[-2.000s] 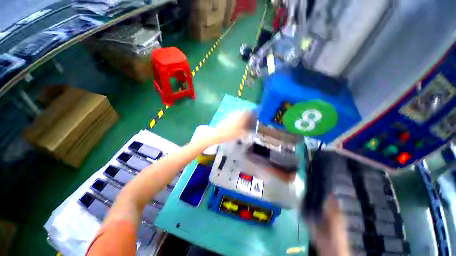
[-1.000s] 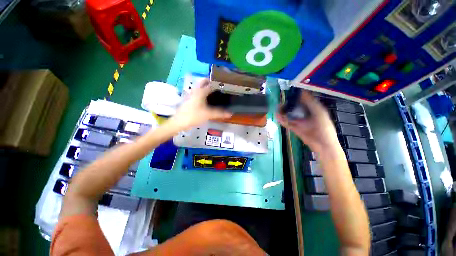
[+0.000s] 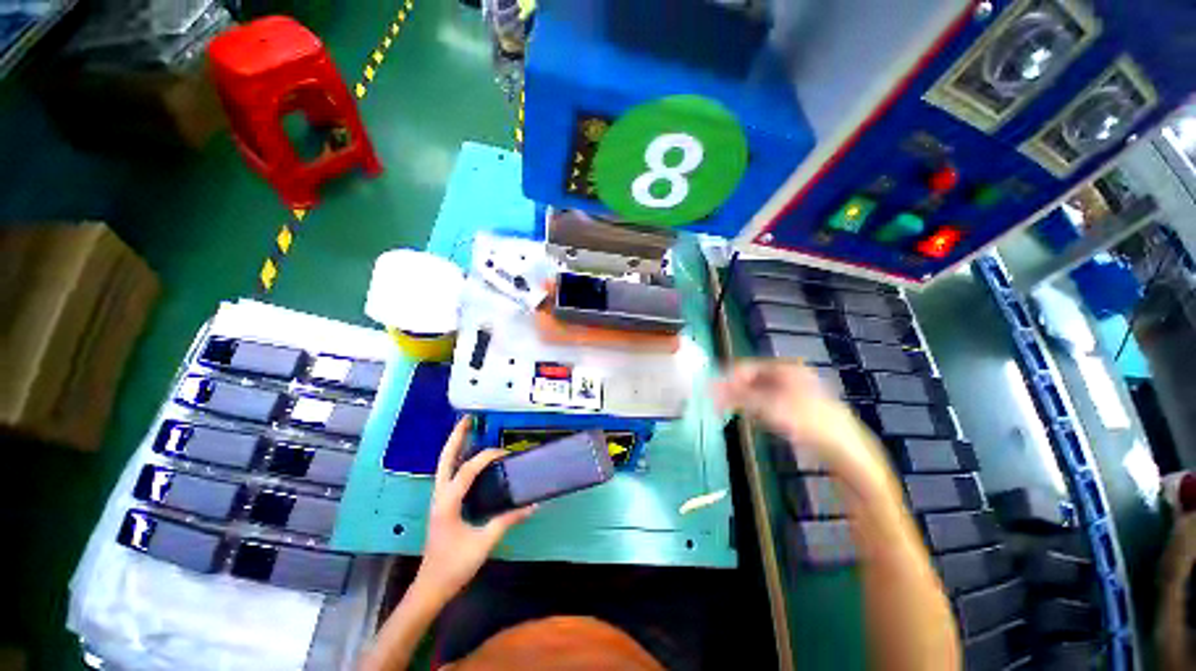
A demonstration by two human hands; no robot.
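Observation:
My left hand (image 3: 462, 514) holds a dark grey housing (image 3: 554, 469) with a glossy black end, in front of the button panel (image 3: 630, 448) and partly covering it. Another housing (image 3: 619, 300) lies in the orange-brown nest (image 3: 610, 333) on the silver press base plate (image 3: 505, 383), below the blue press head (image 3: 558, 157) with its green disc marked 8. My right hand (image 3: 777, 400) is blurred, just right of the plate. A pale blur lies by its fingers; I cannot tell whether it holds something.
Housings lie in rows on a white sheet (image 3: 269, 604) at the left and on the green bench at the right. A white-topped round tub (image 3: 415, 299) and a dark blue flat pad (image 3: 416, 426) are left of the press. A red stool (image 3: 291, 105) stands on the floor.
My left hand has moved from the nest down towards me with a housing. A housing now sits in the nest. My right hand has moved lower and no longer holds the dark housing.

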